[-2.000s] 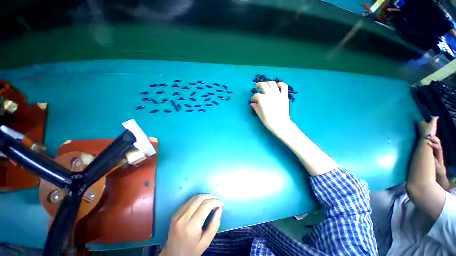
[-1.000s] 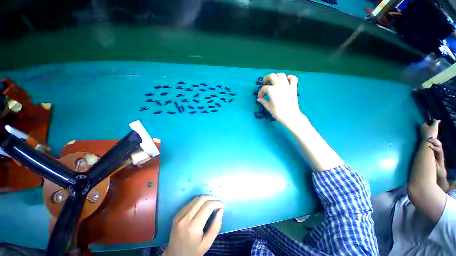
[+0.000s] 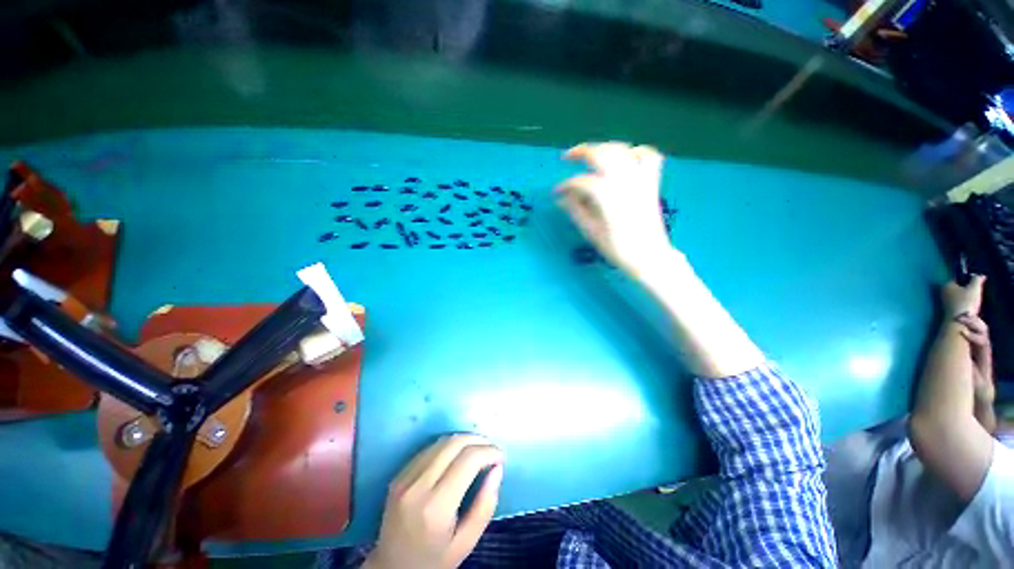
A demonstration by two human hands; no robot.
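Small black parts (image 3: 428,217) lie spaced apart on the teal surface (image 3: 534,333), left of my right hand. My right hand (image 3: 617,206) is blurred, over the loose pile of the same parts (image 3: 667,211), which shows only at its right and lower edges. Its fingers are bent; whether they hold a part cannot be told. My left hand (image 3: 439,500) rests at the bench's near edge with its fingers curled and a gap to the thumb; no part shows in it.
A three-arm fixture (image 3: 184,406) with black arms stands on an orange-brown plate (image 3: 300,467) at left. Part of another fixture (image 3: 67,267) lies further left. A dark green strip (image 3: 334,100) runs along the far side. A person's arms (image 3: 956,378) and dark ribbed stacks (image 3: 990,239) are at right.
My right hand moved from the back of the pile slightly right, then back a little left, now blurred. A few more parts lie at the spread's right side. My left hand has hardly moved.
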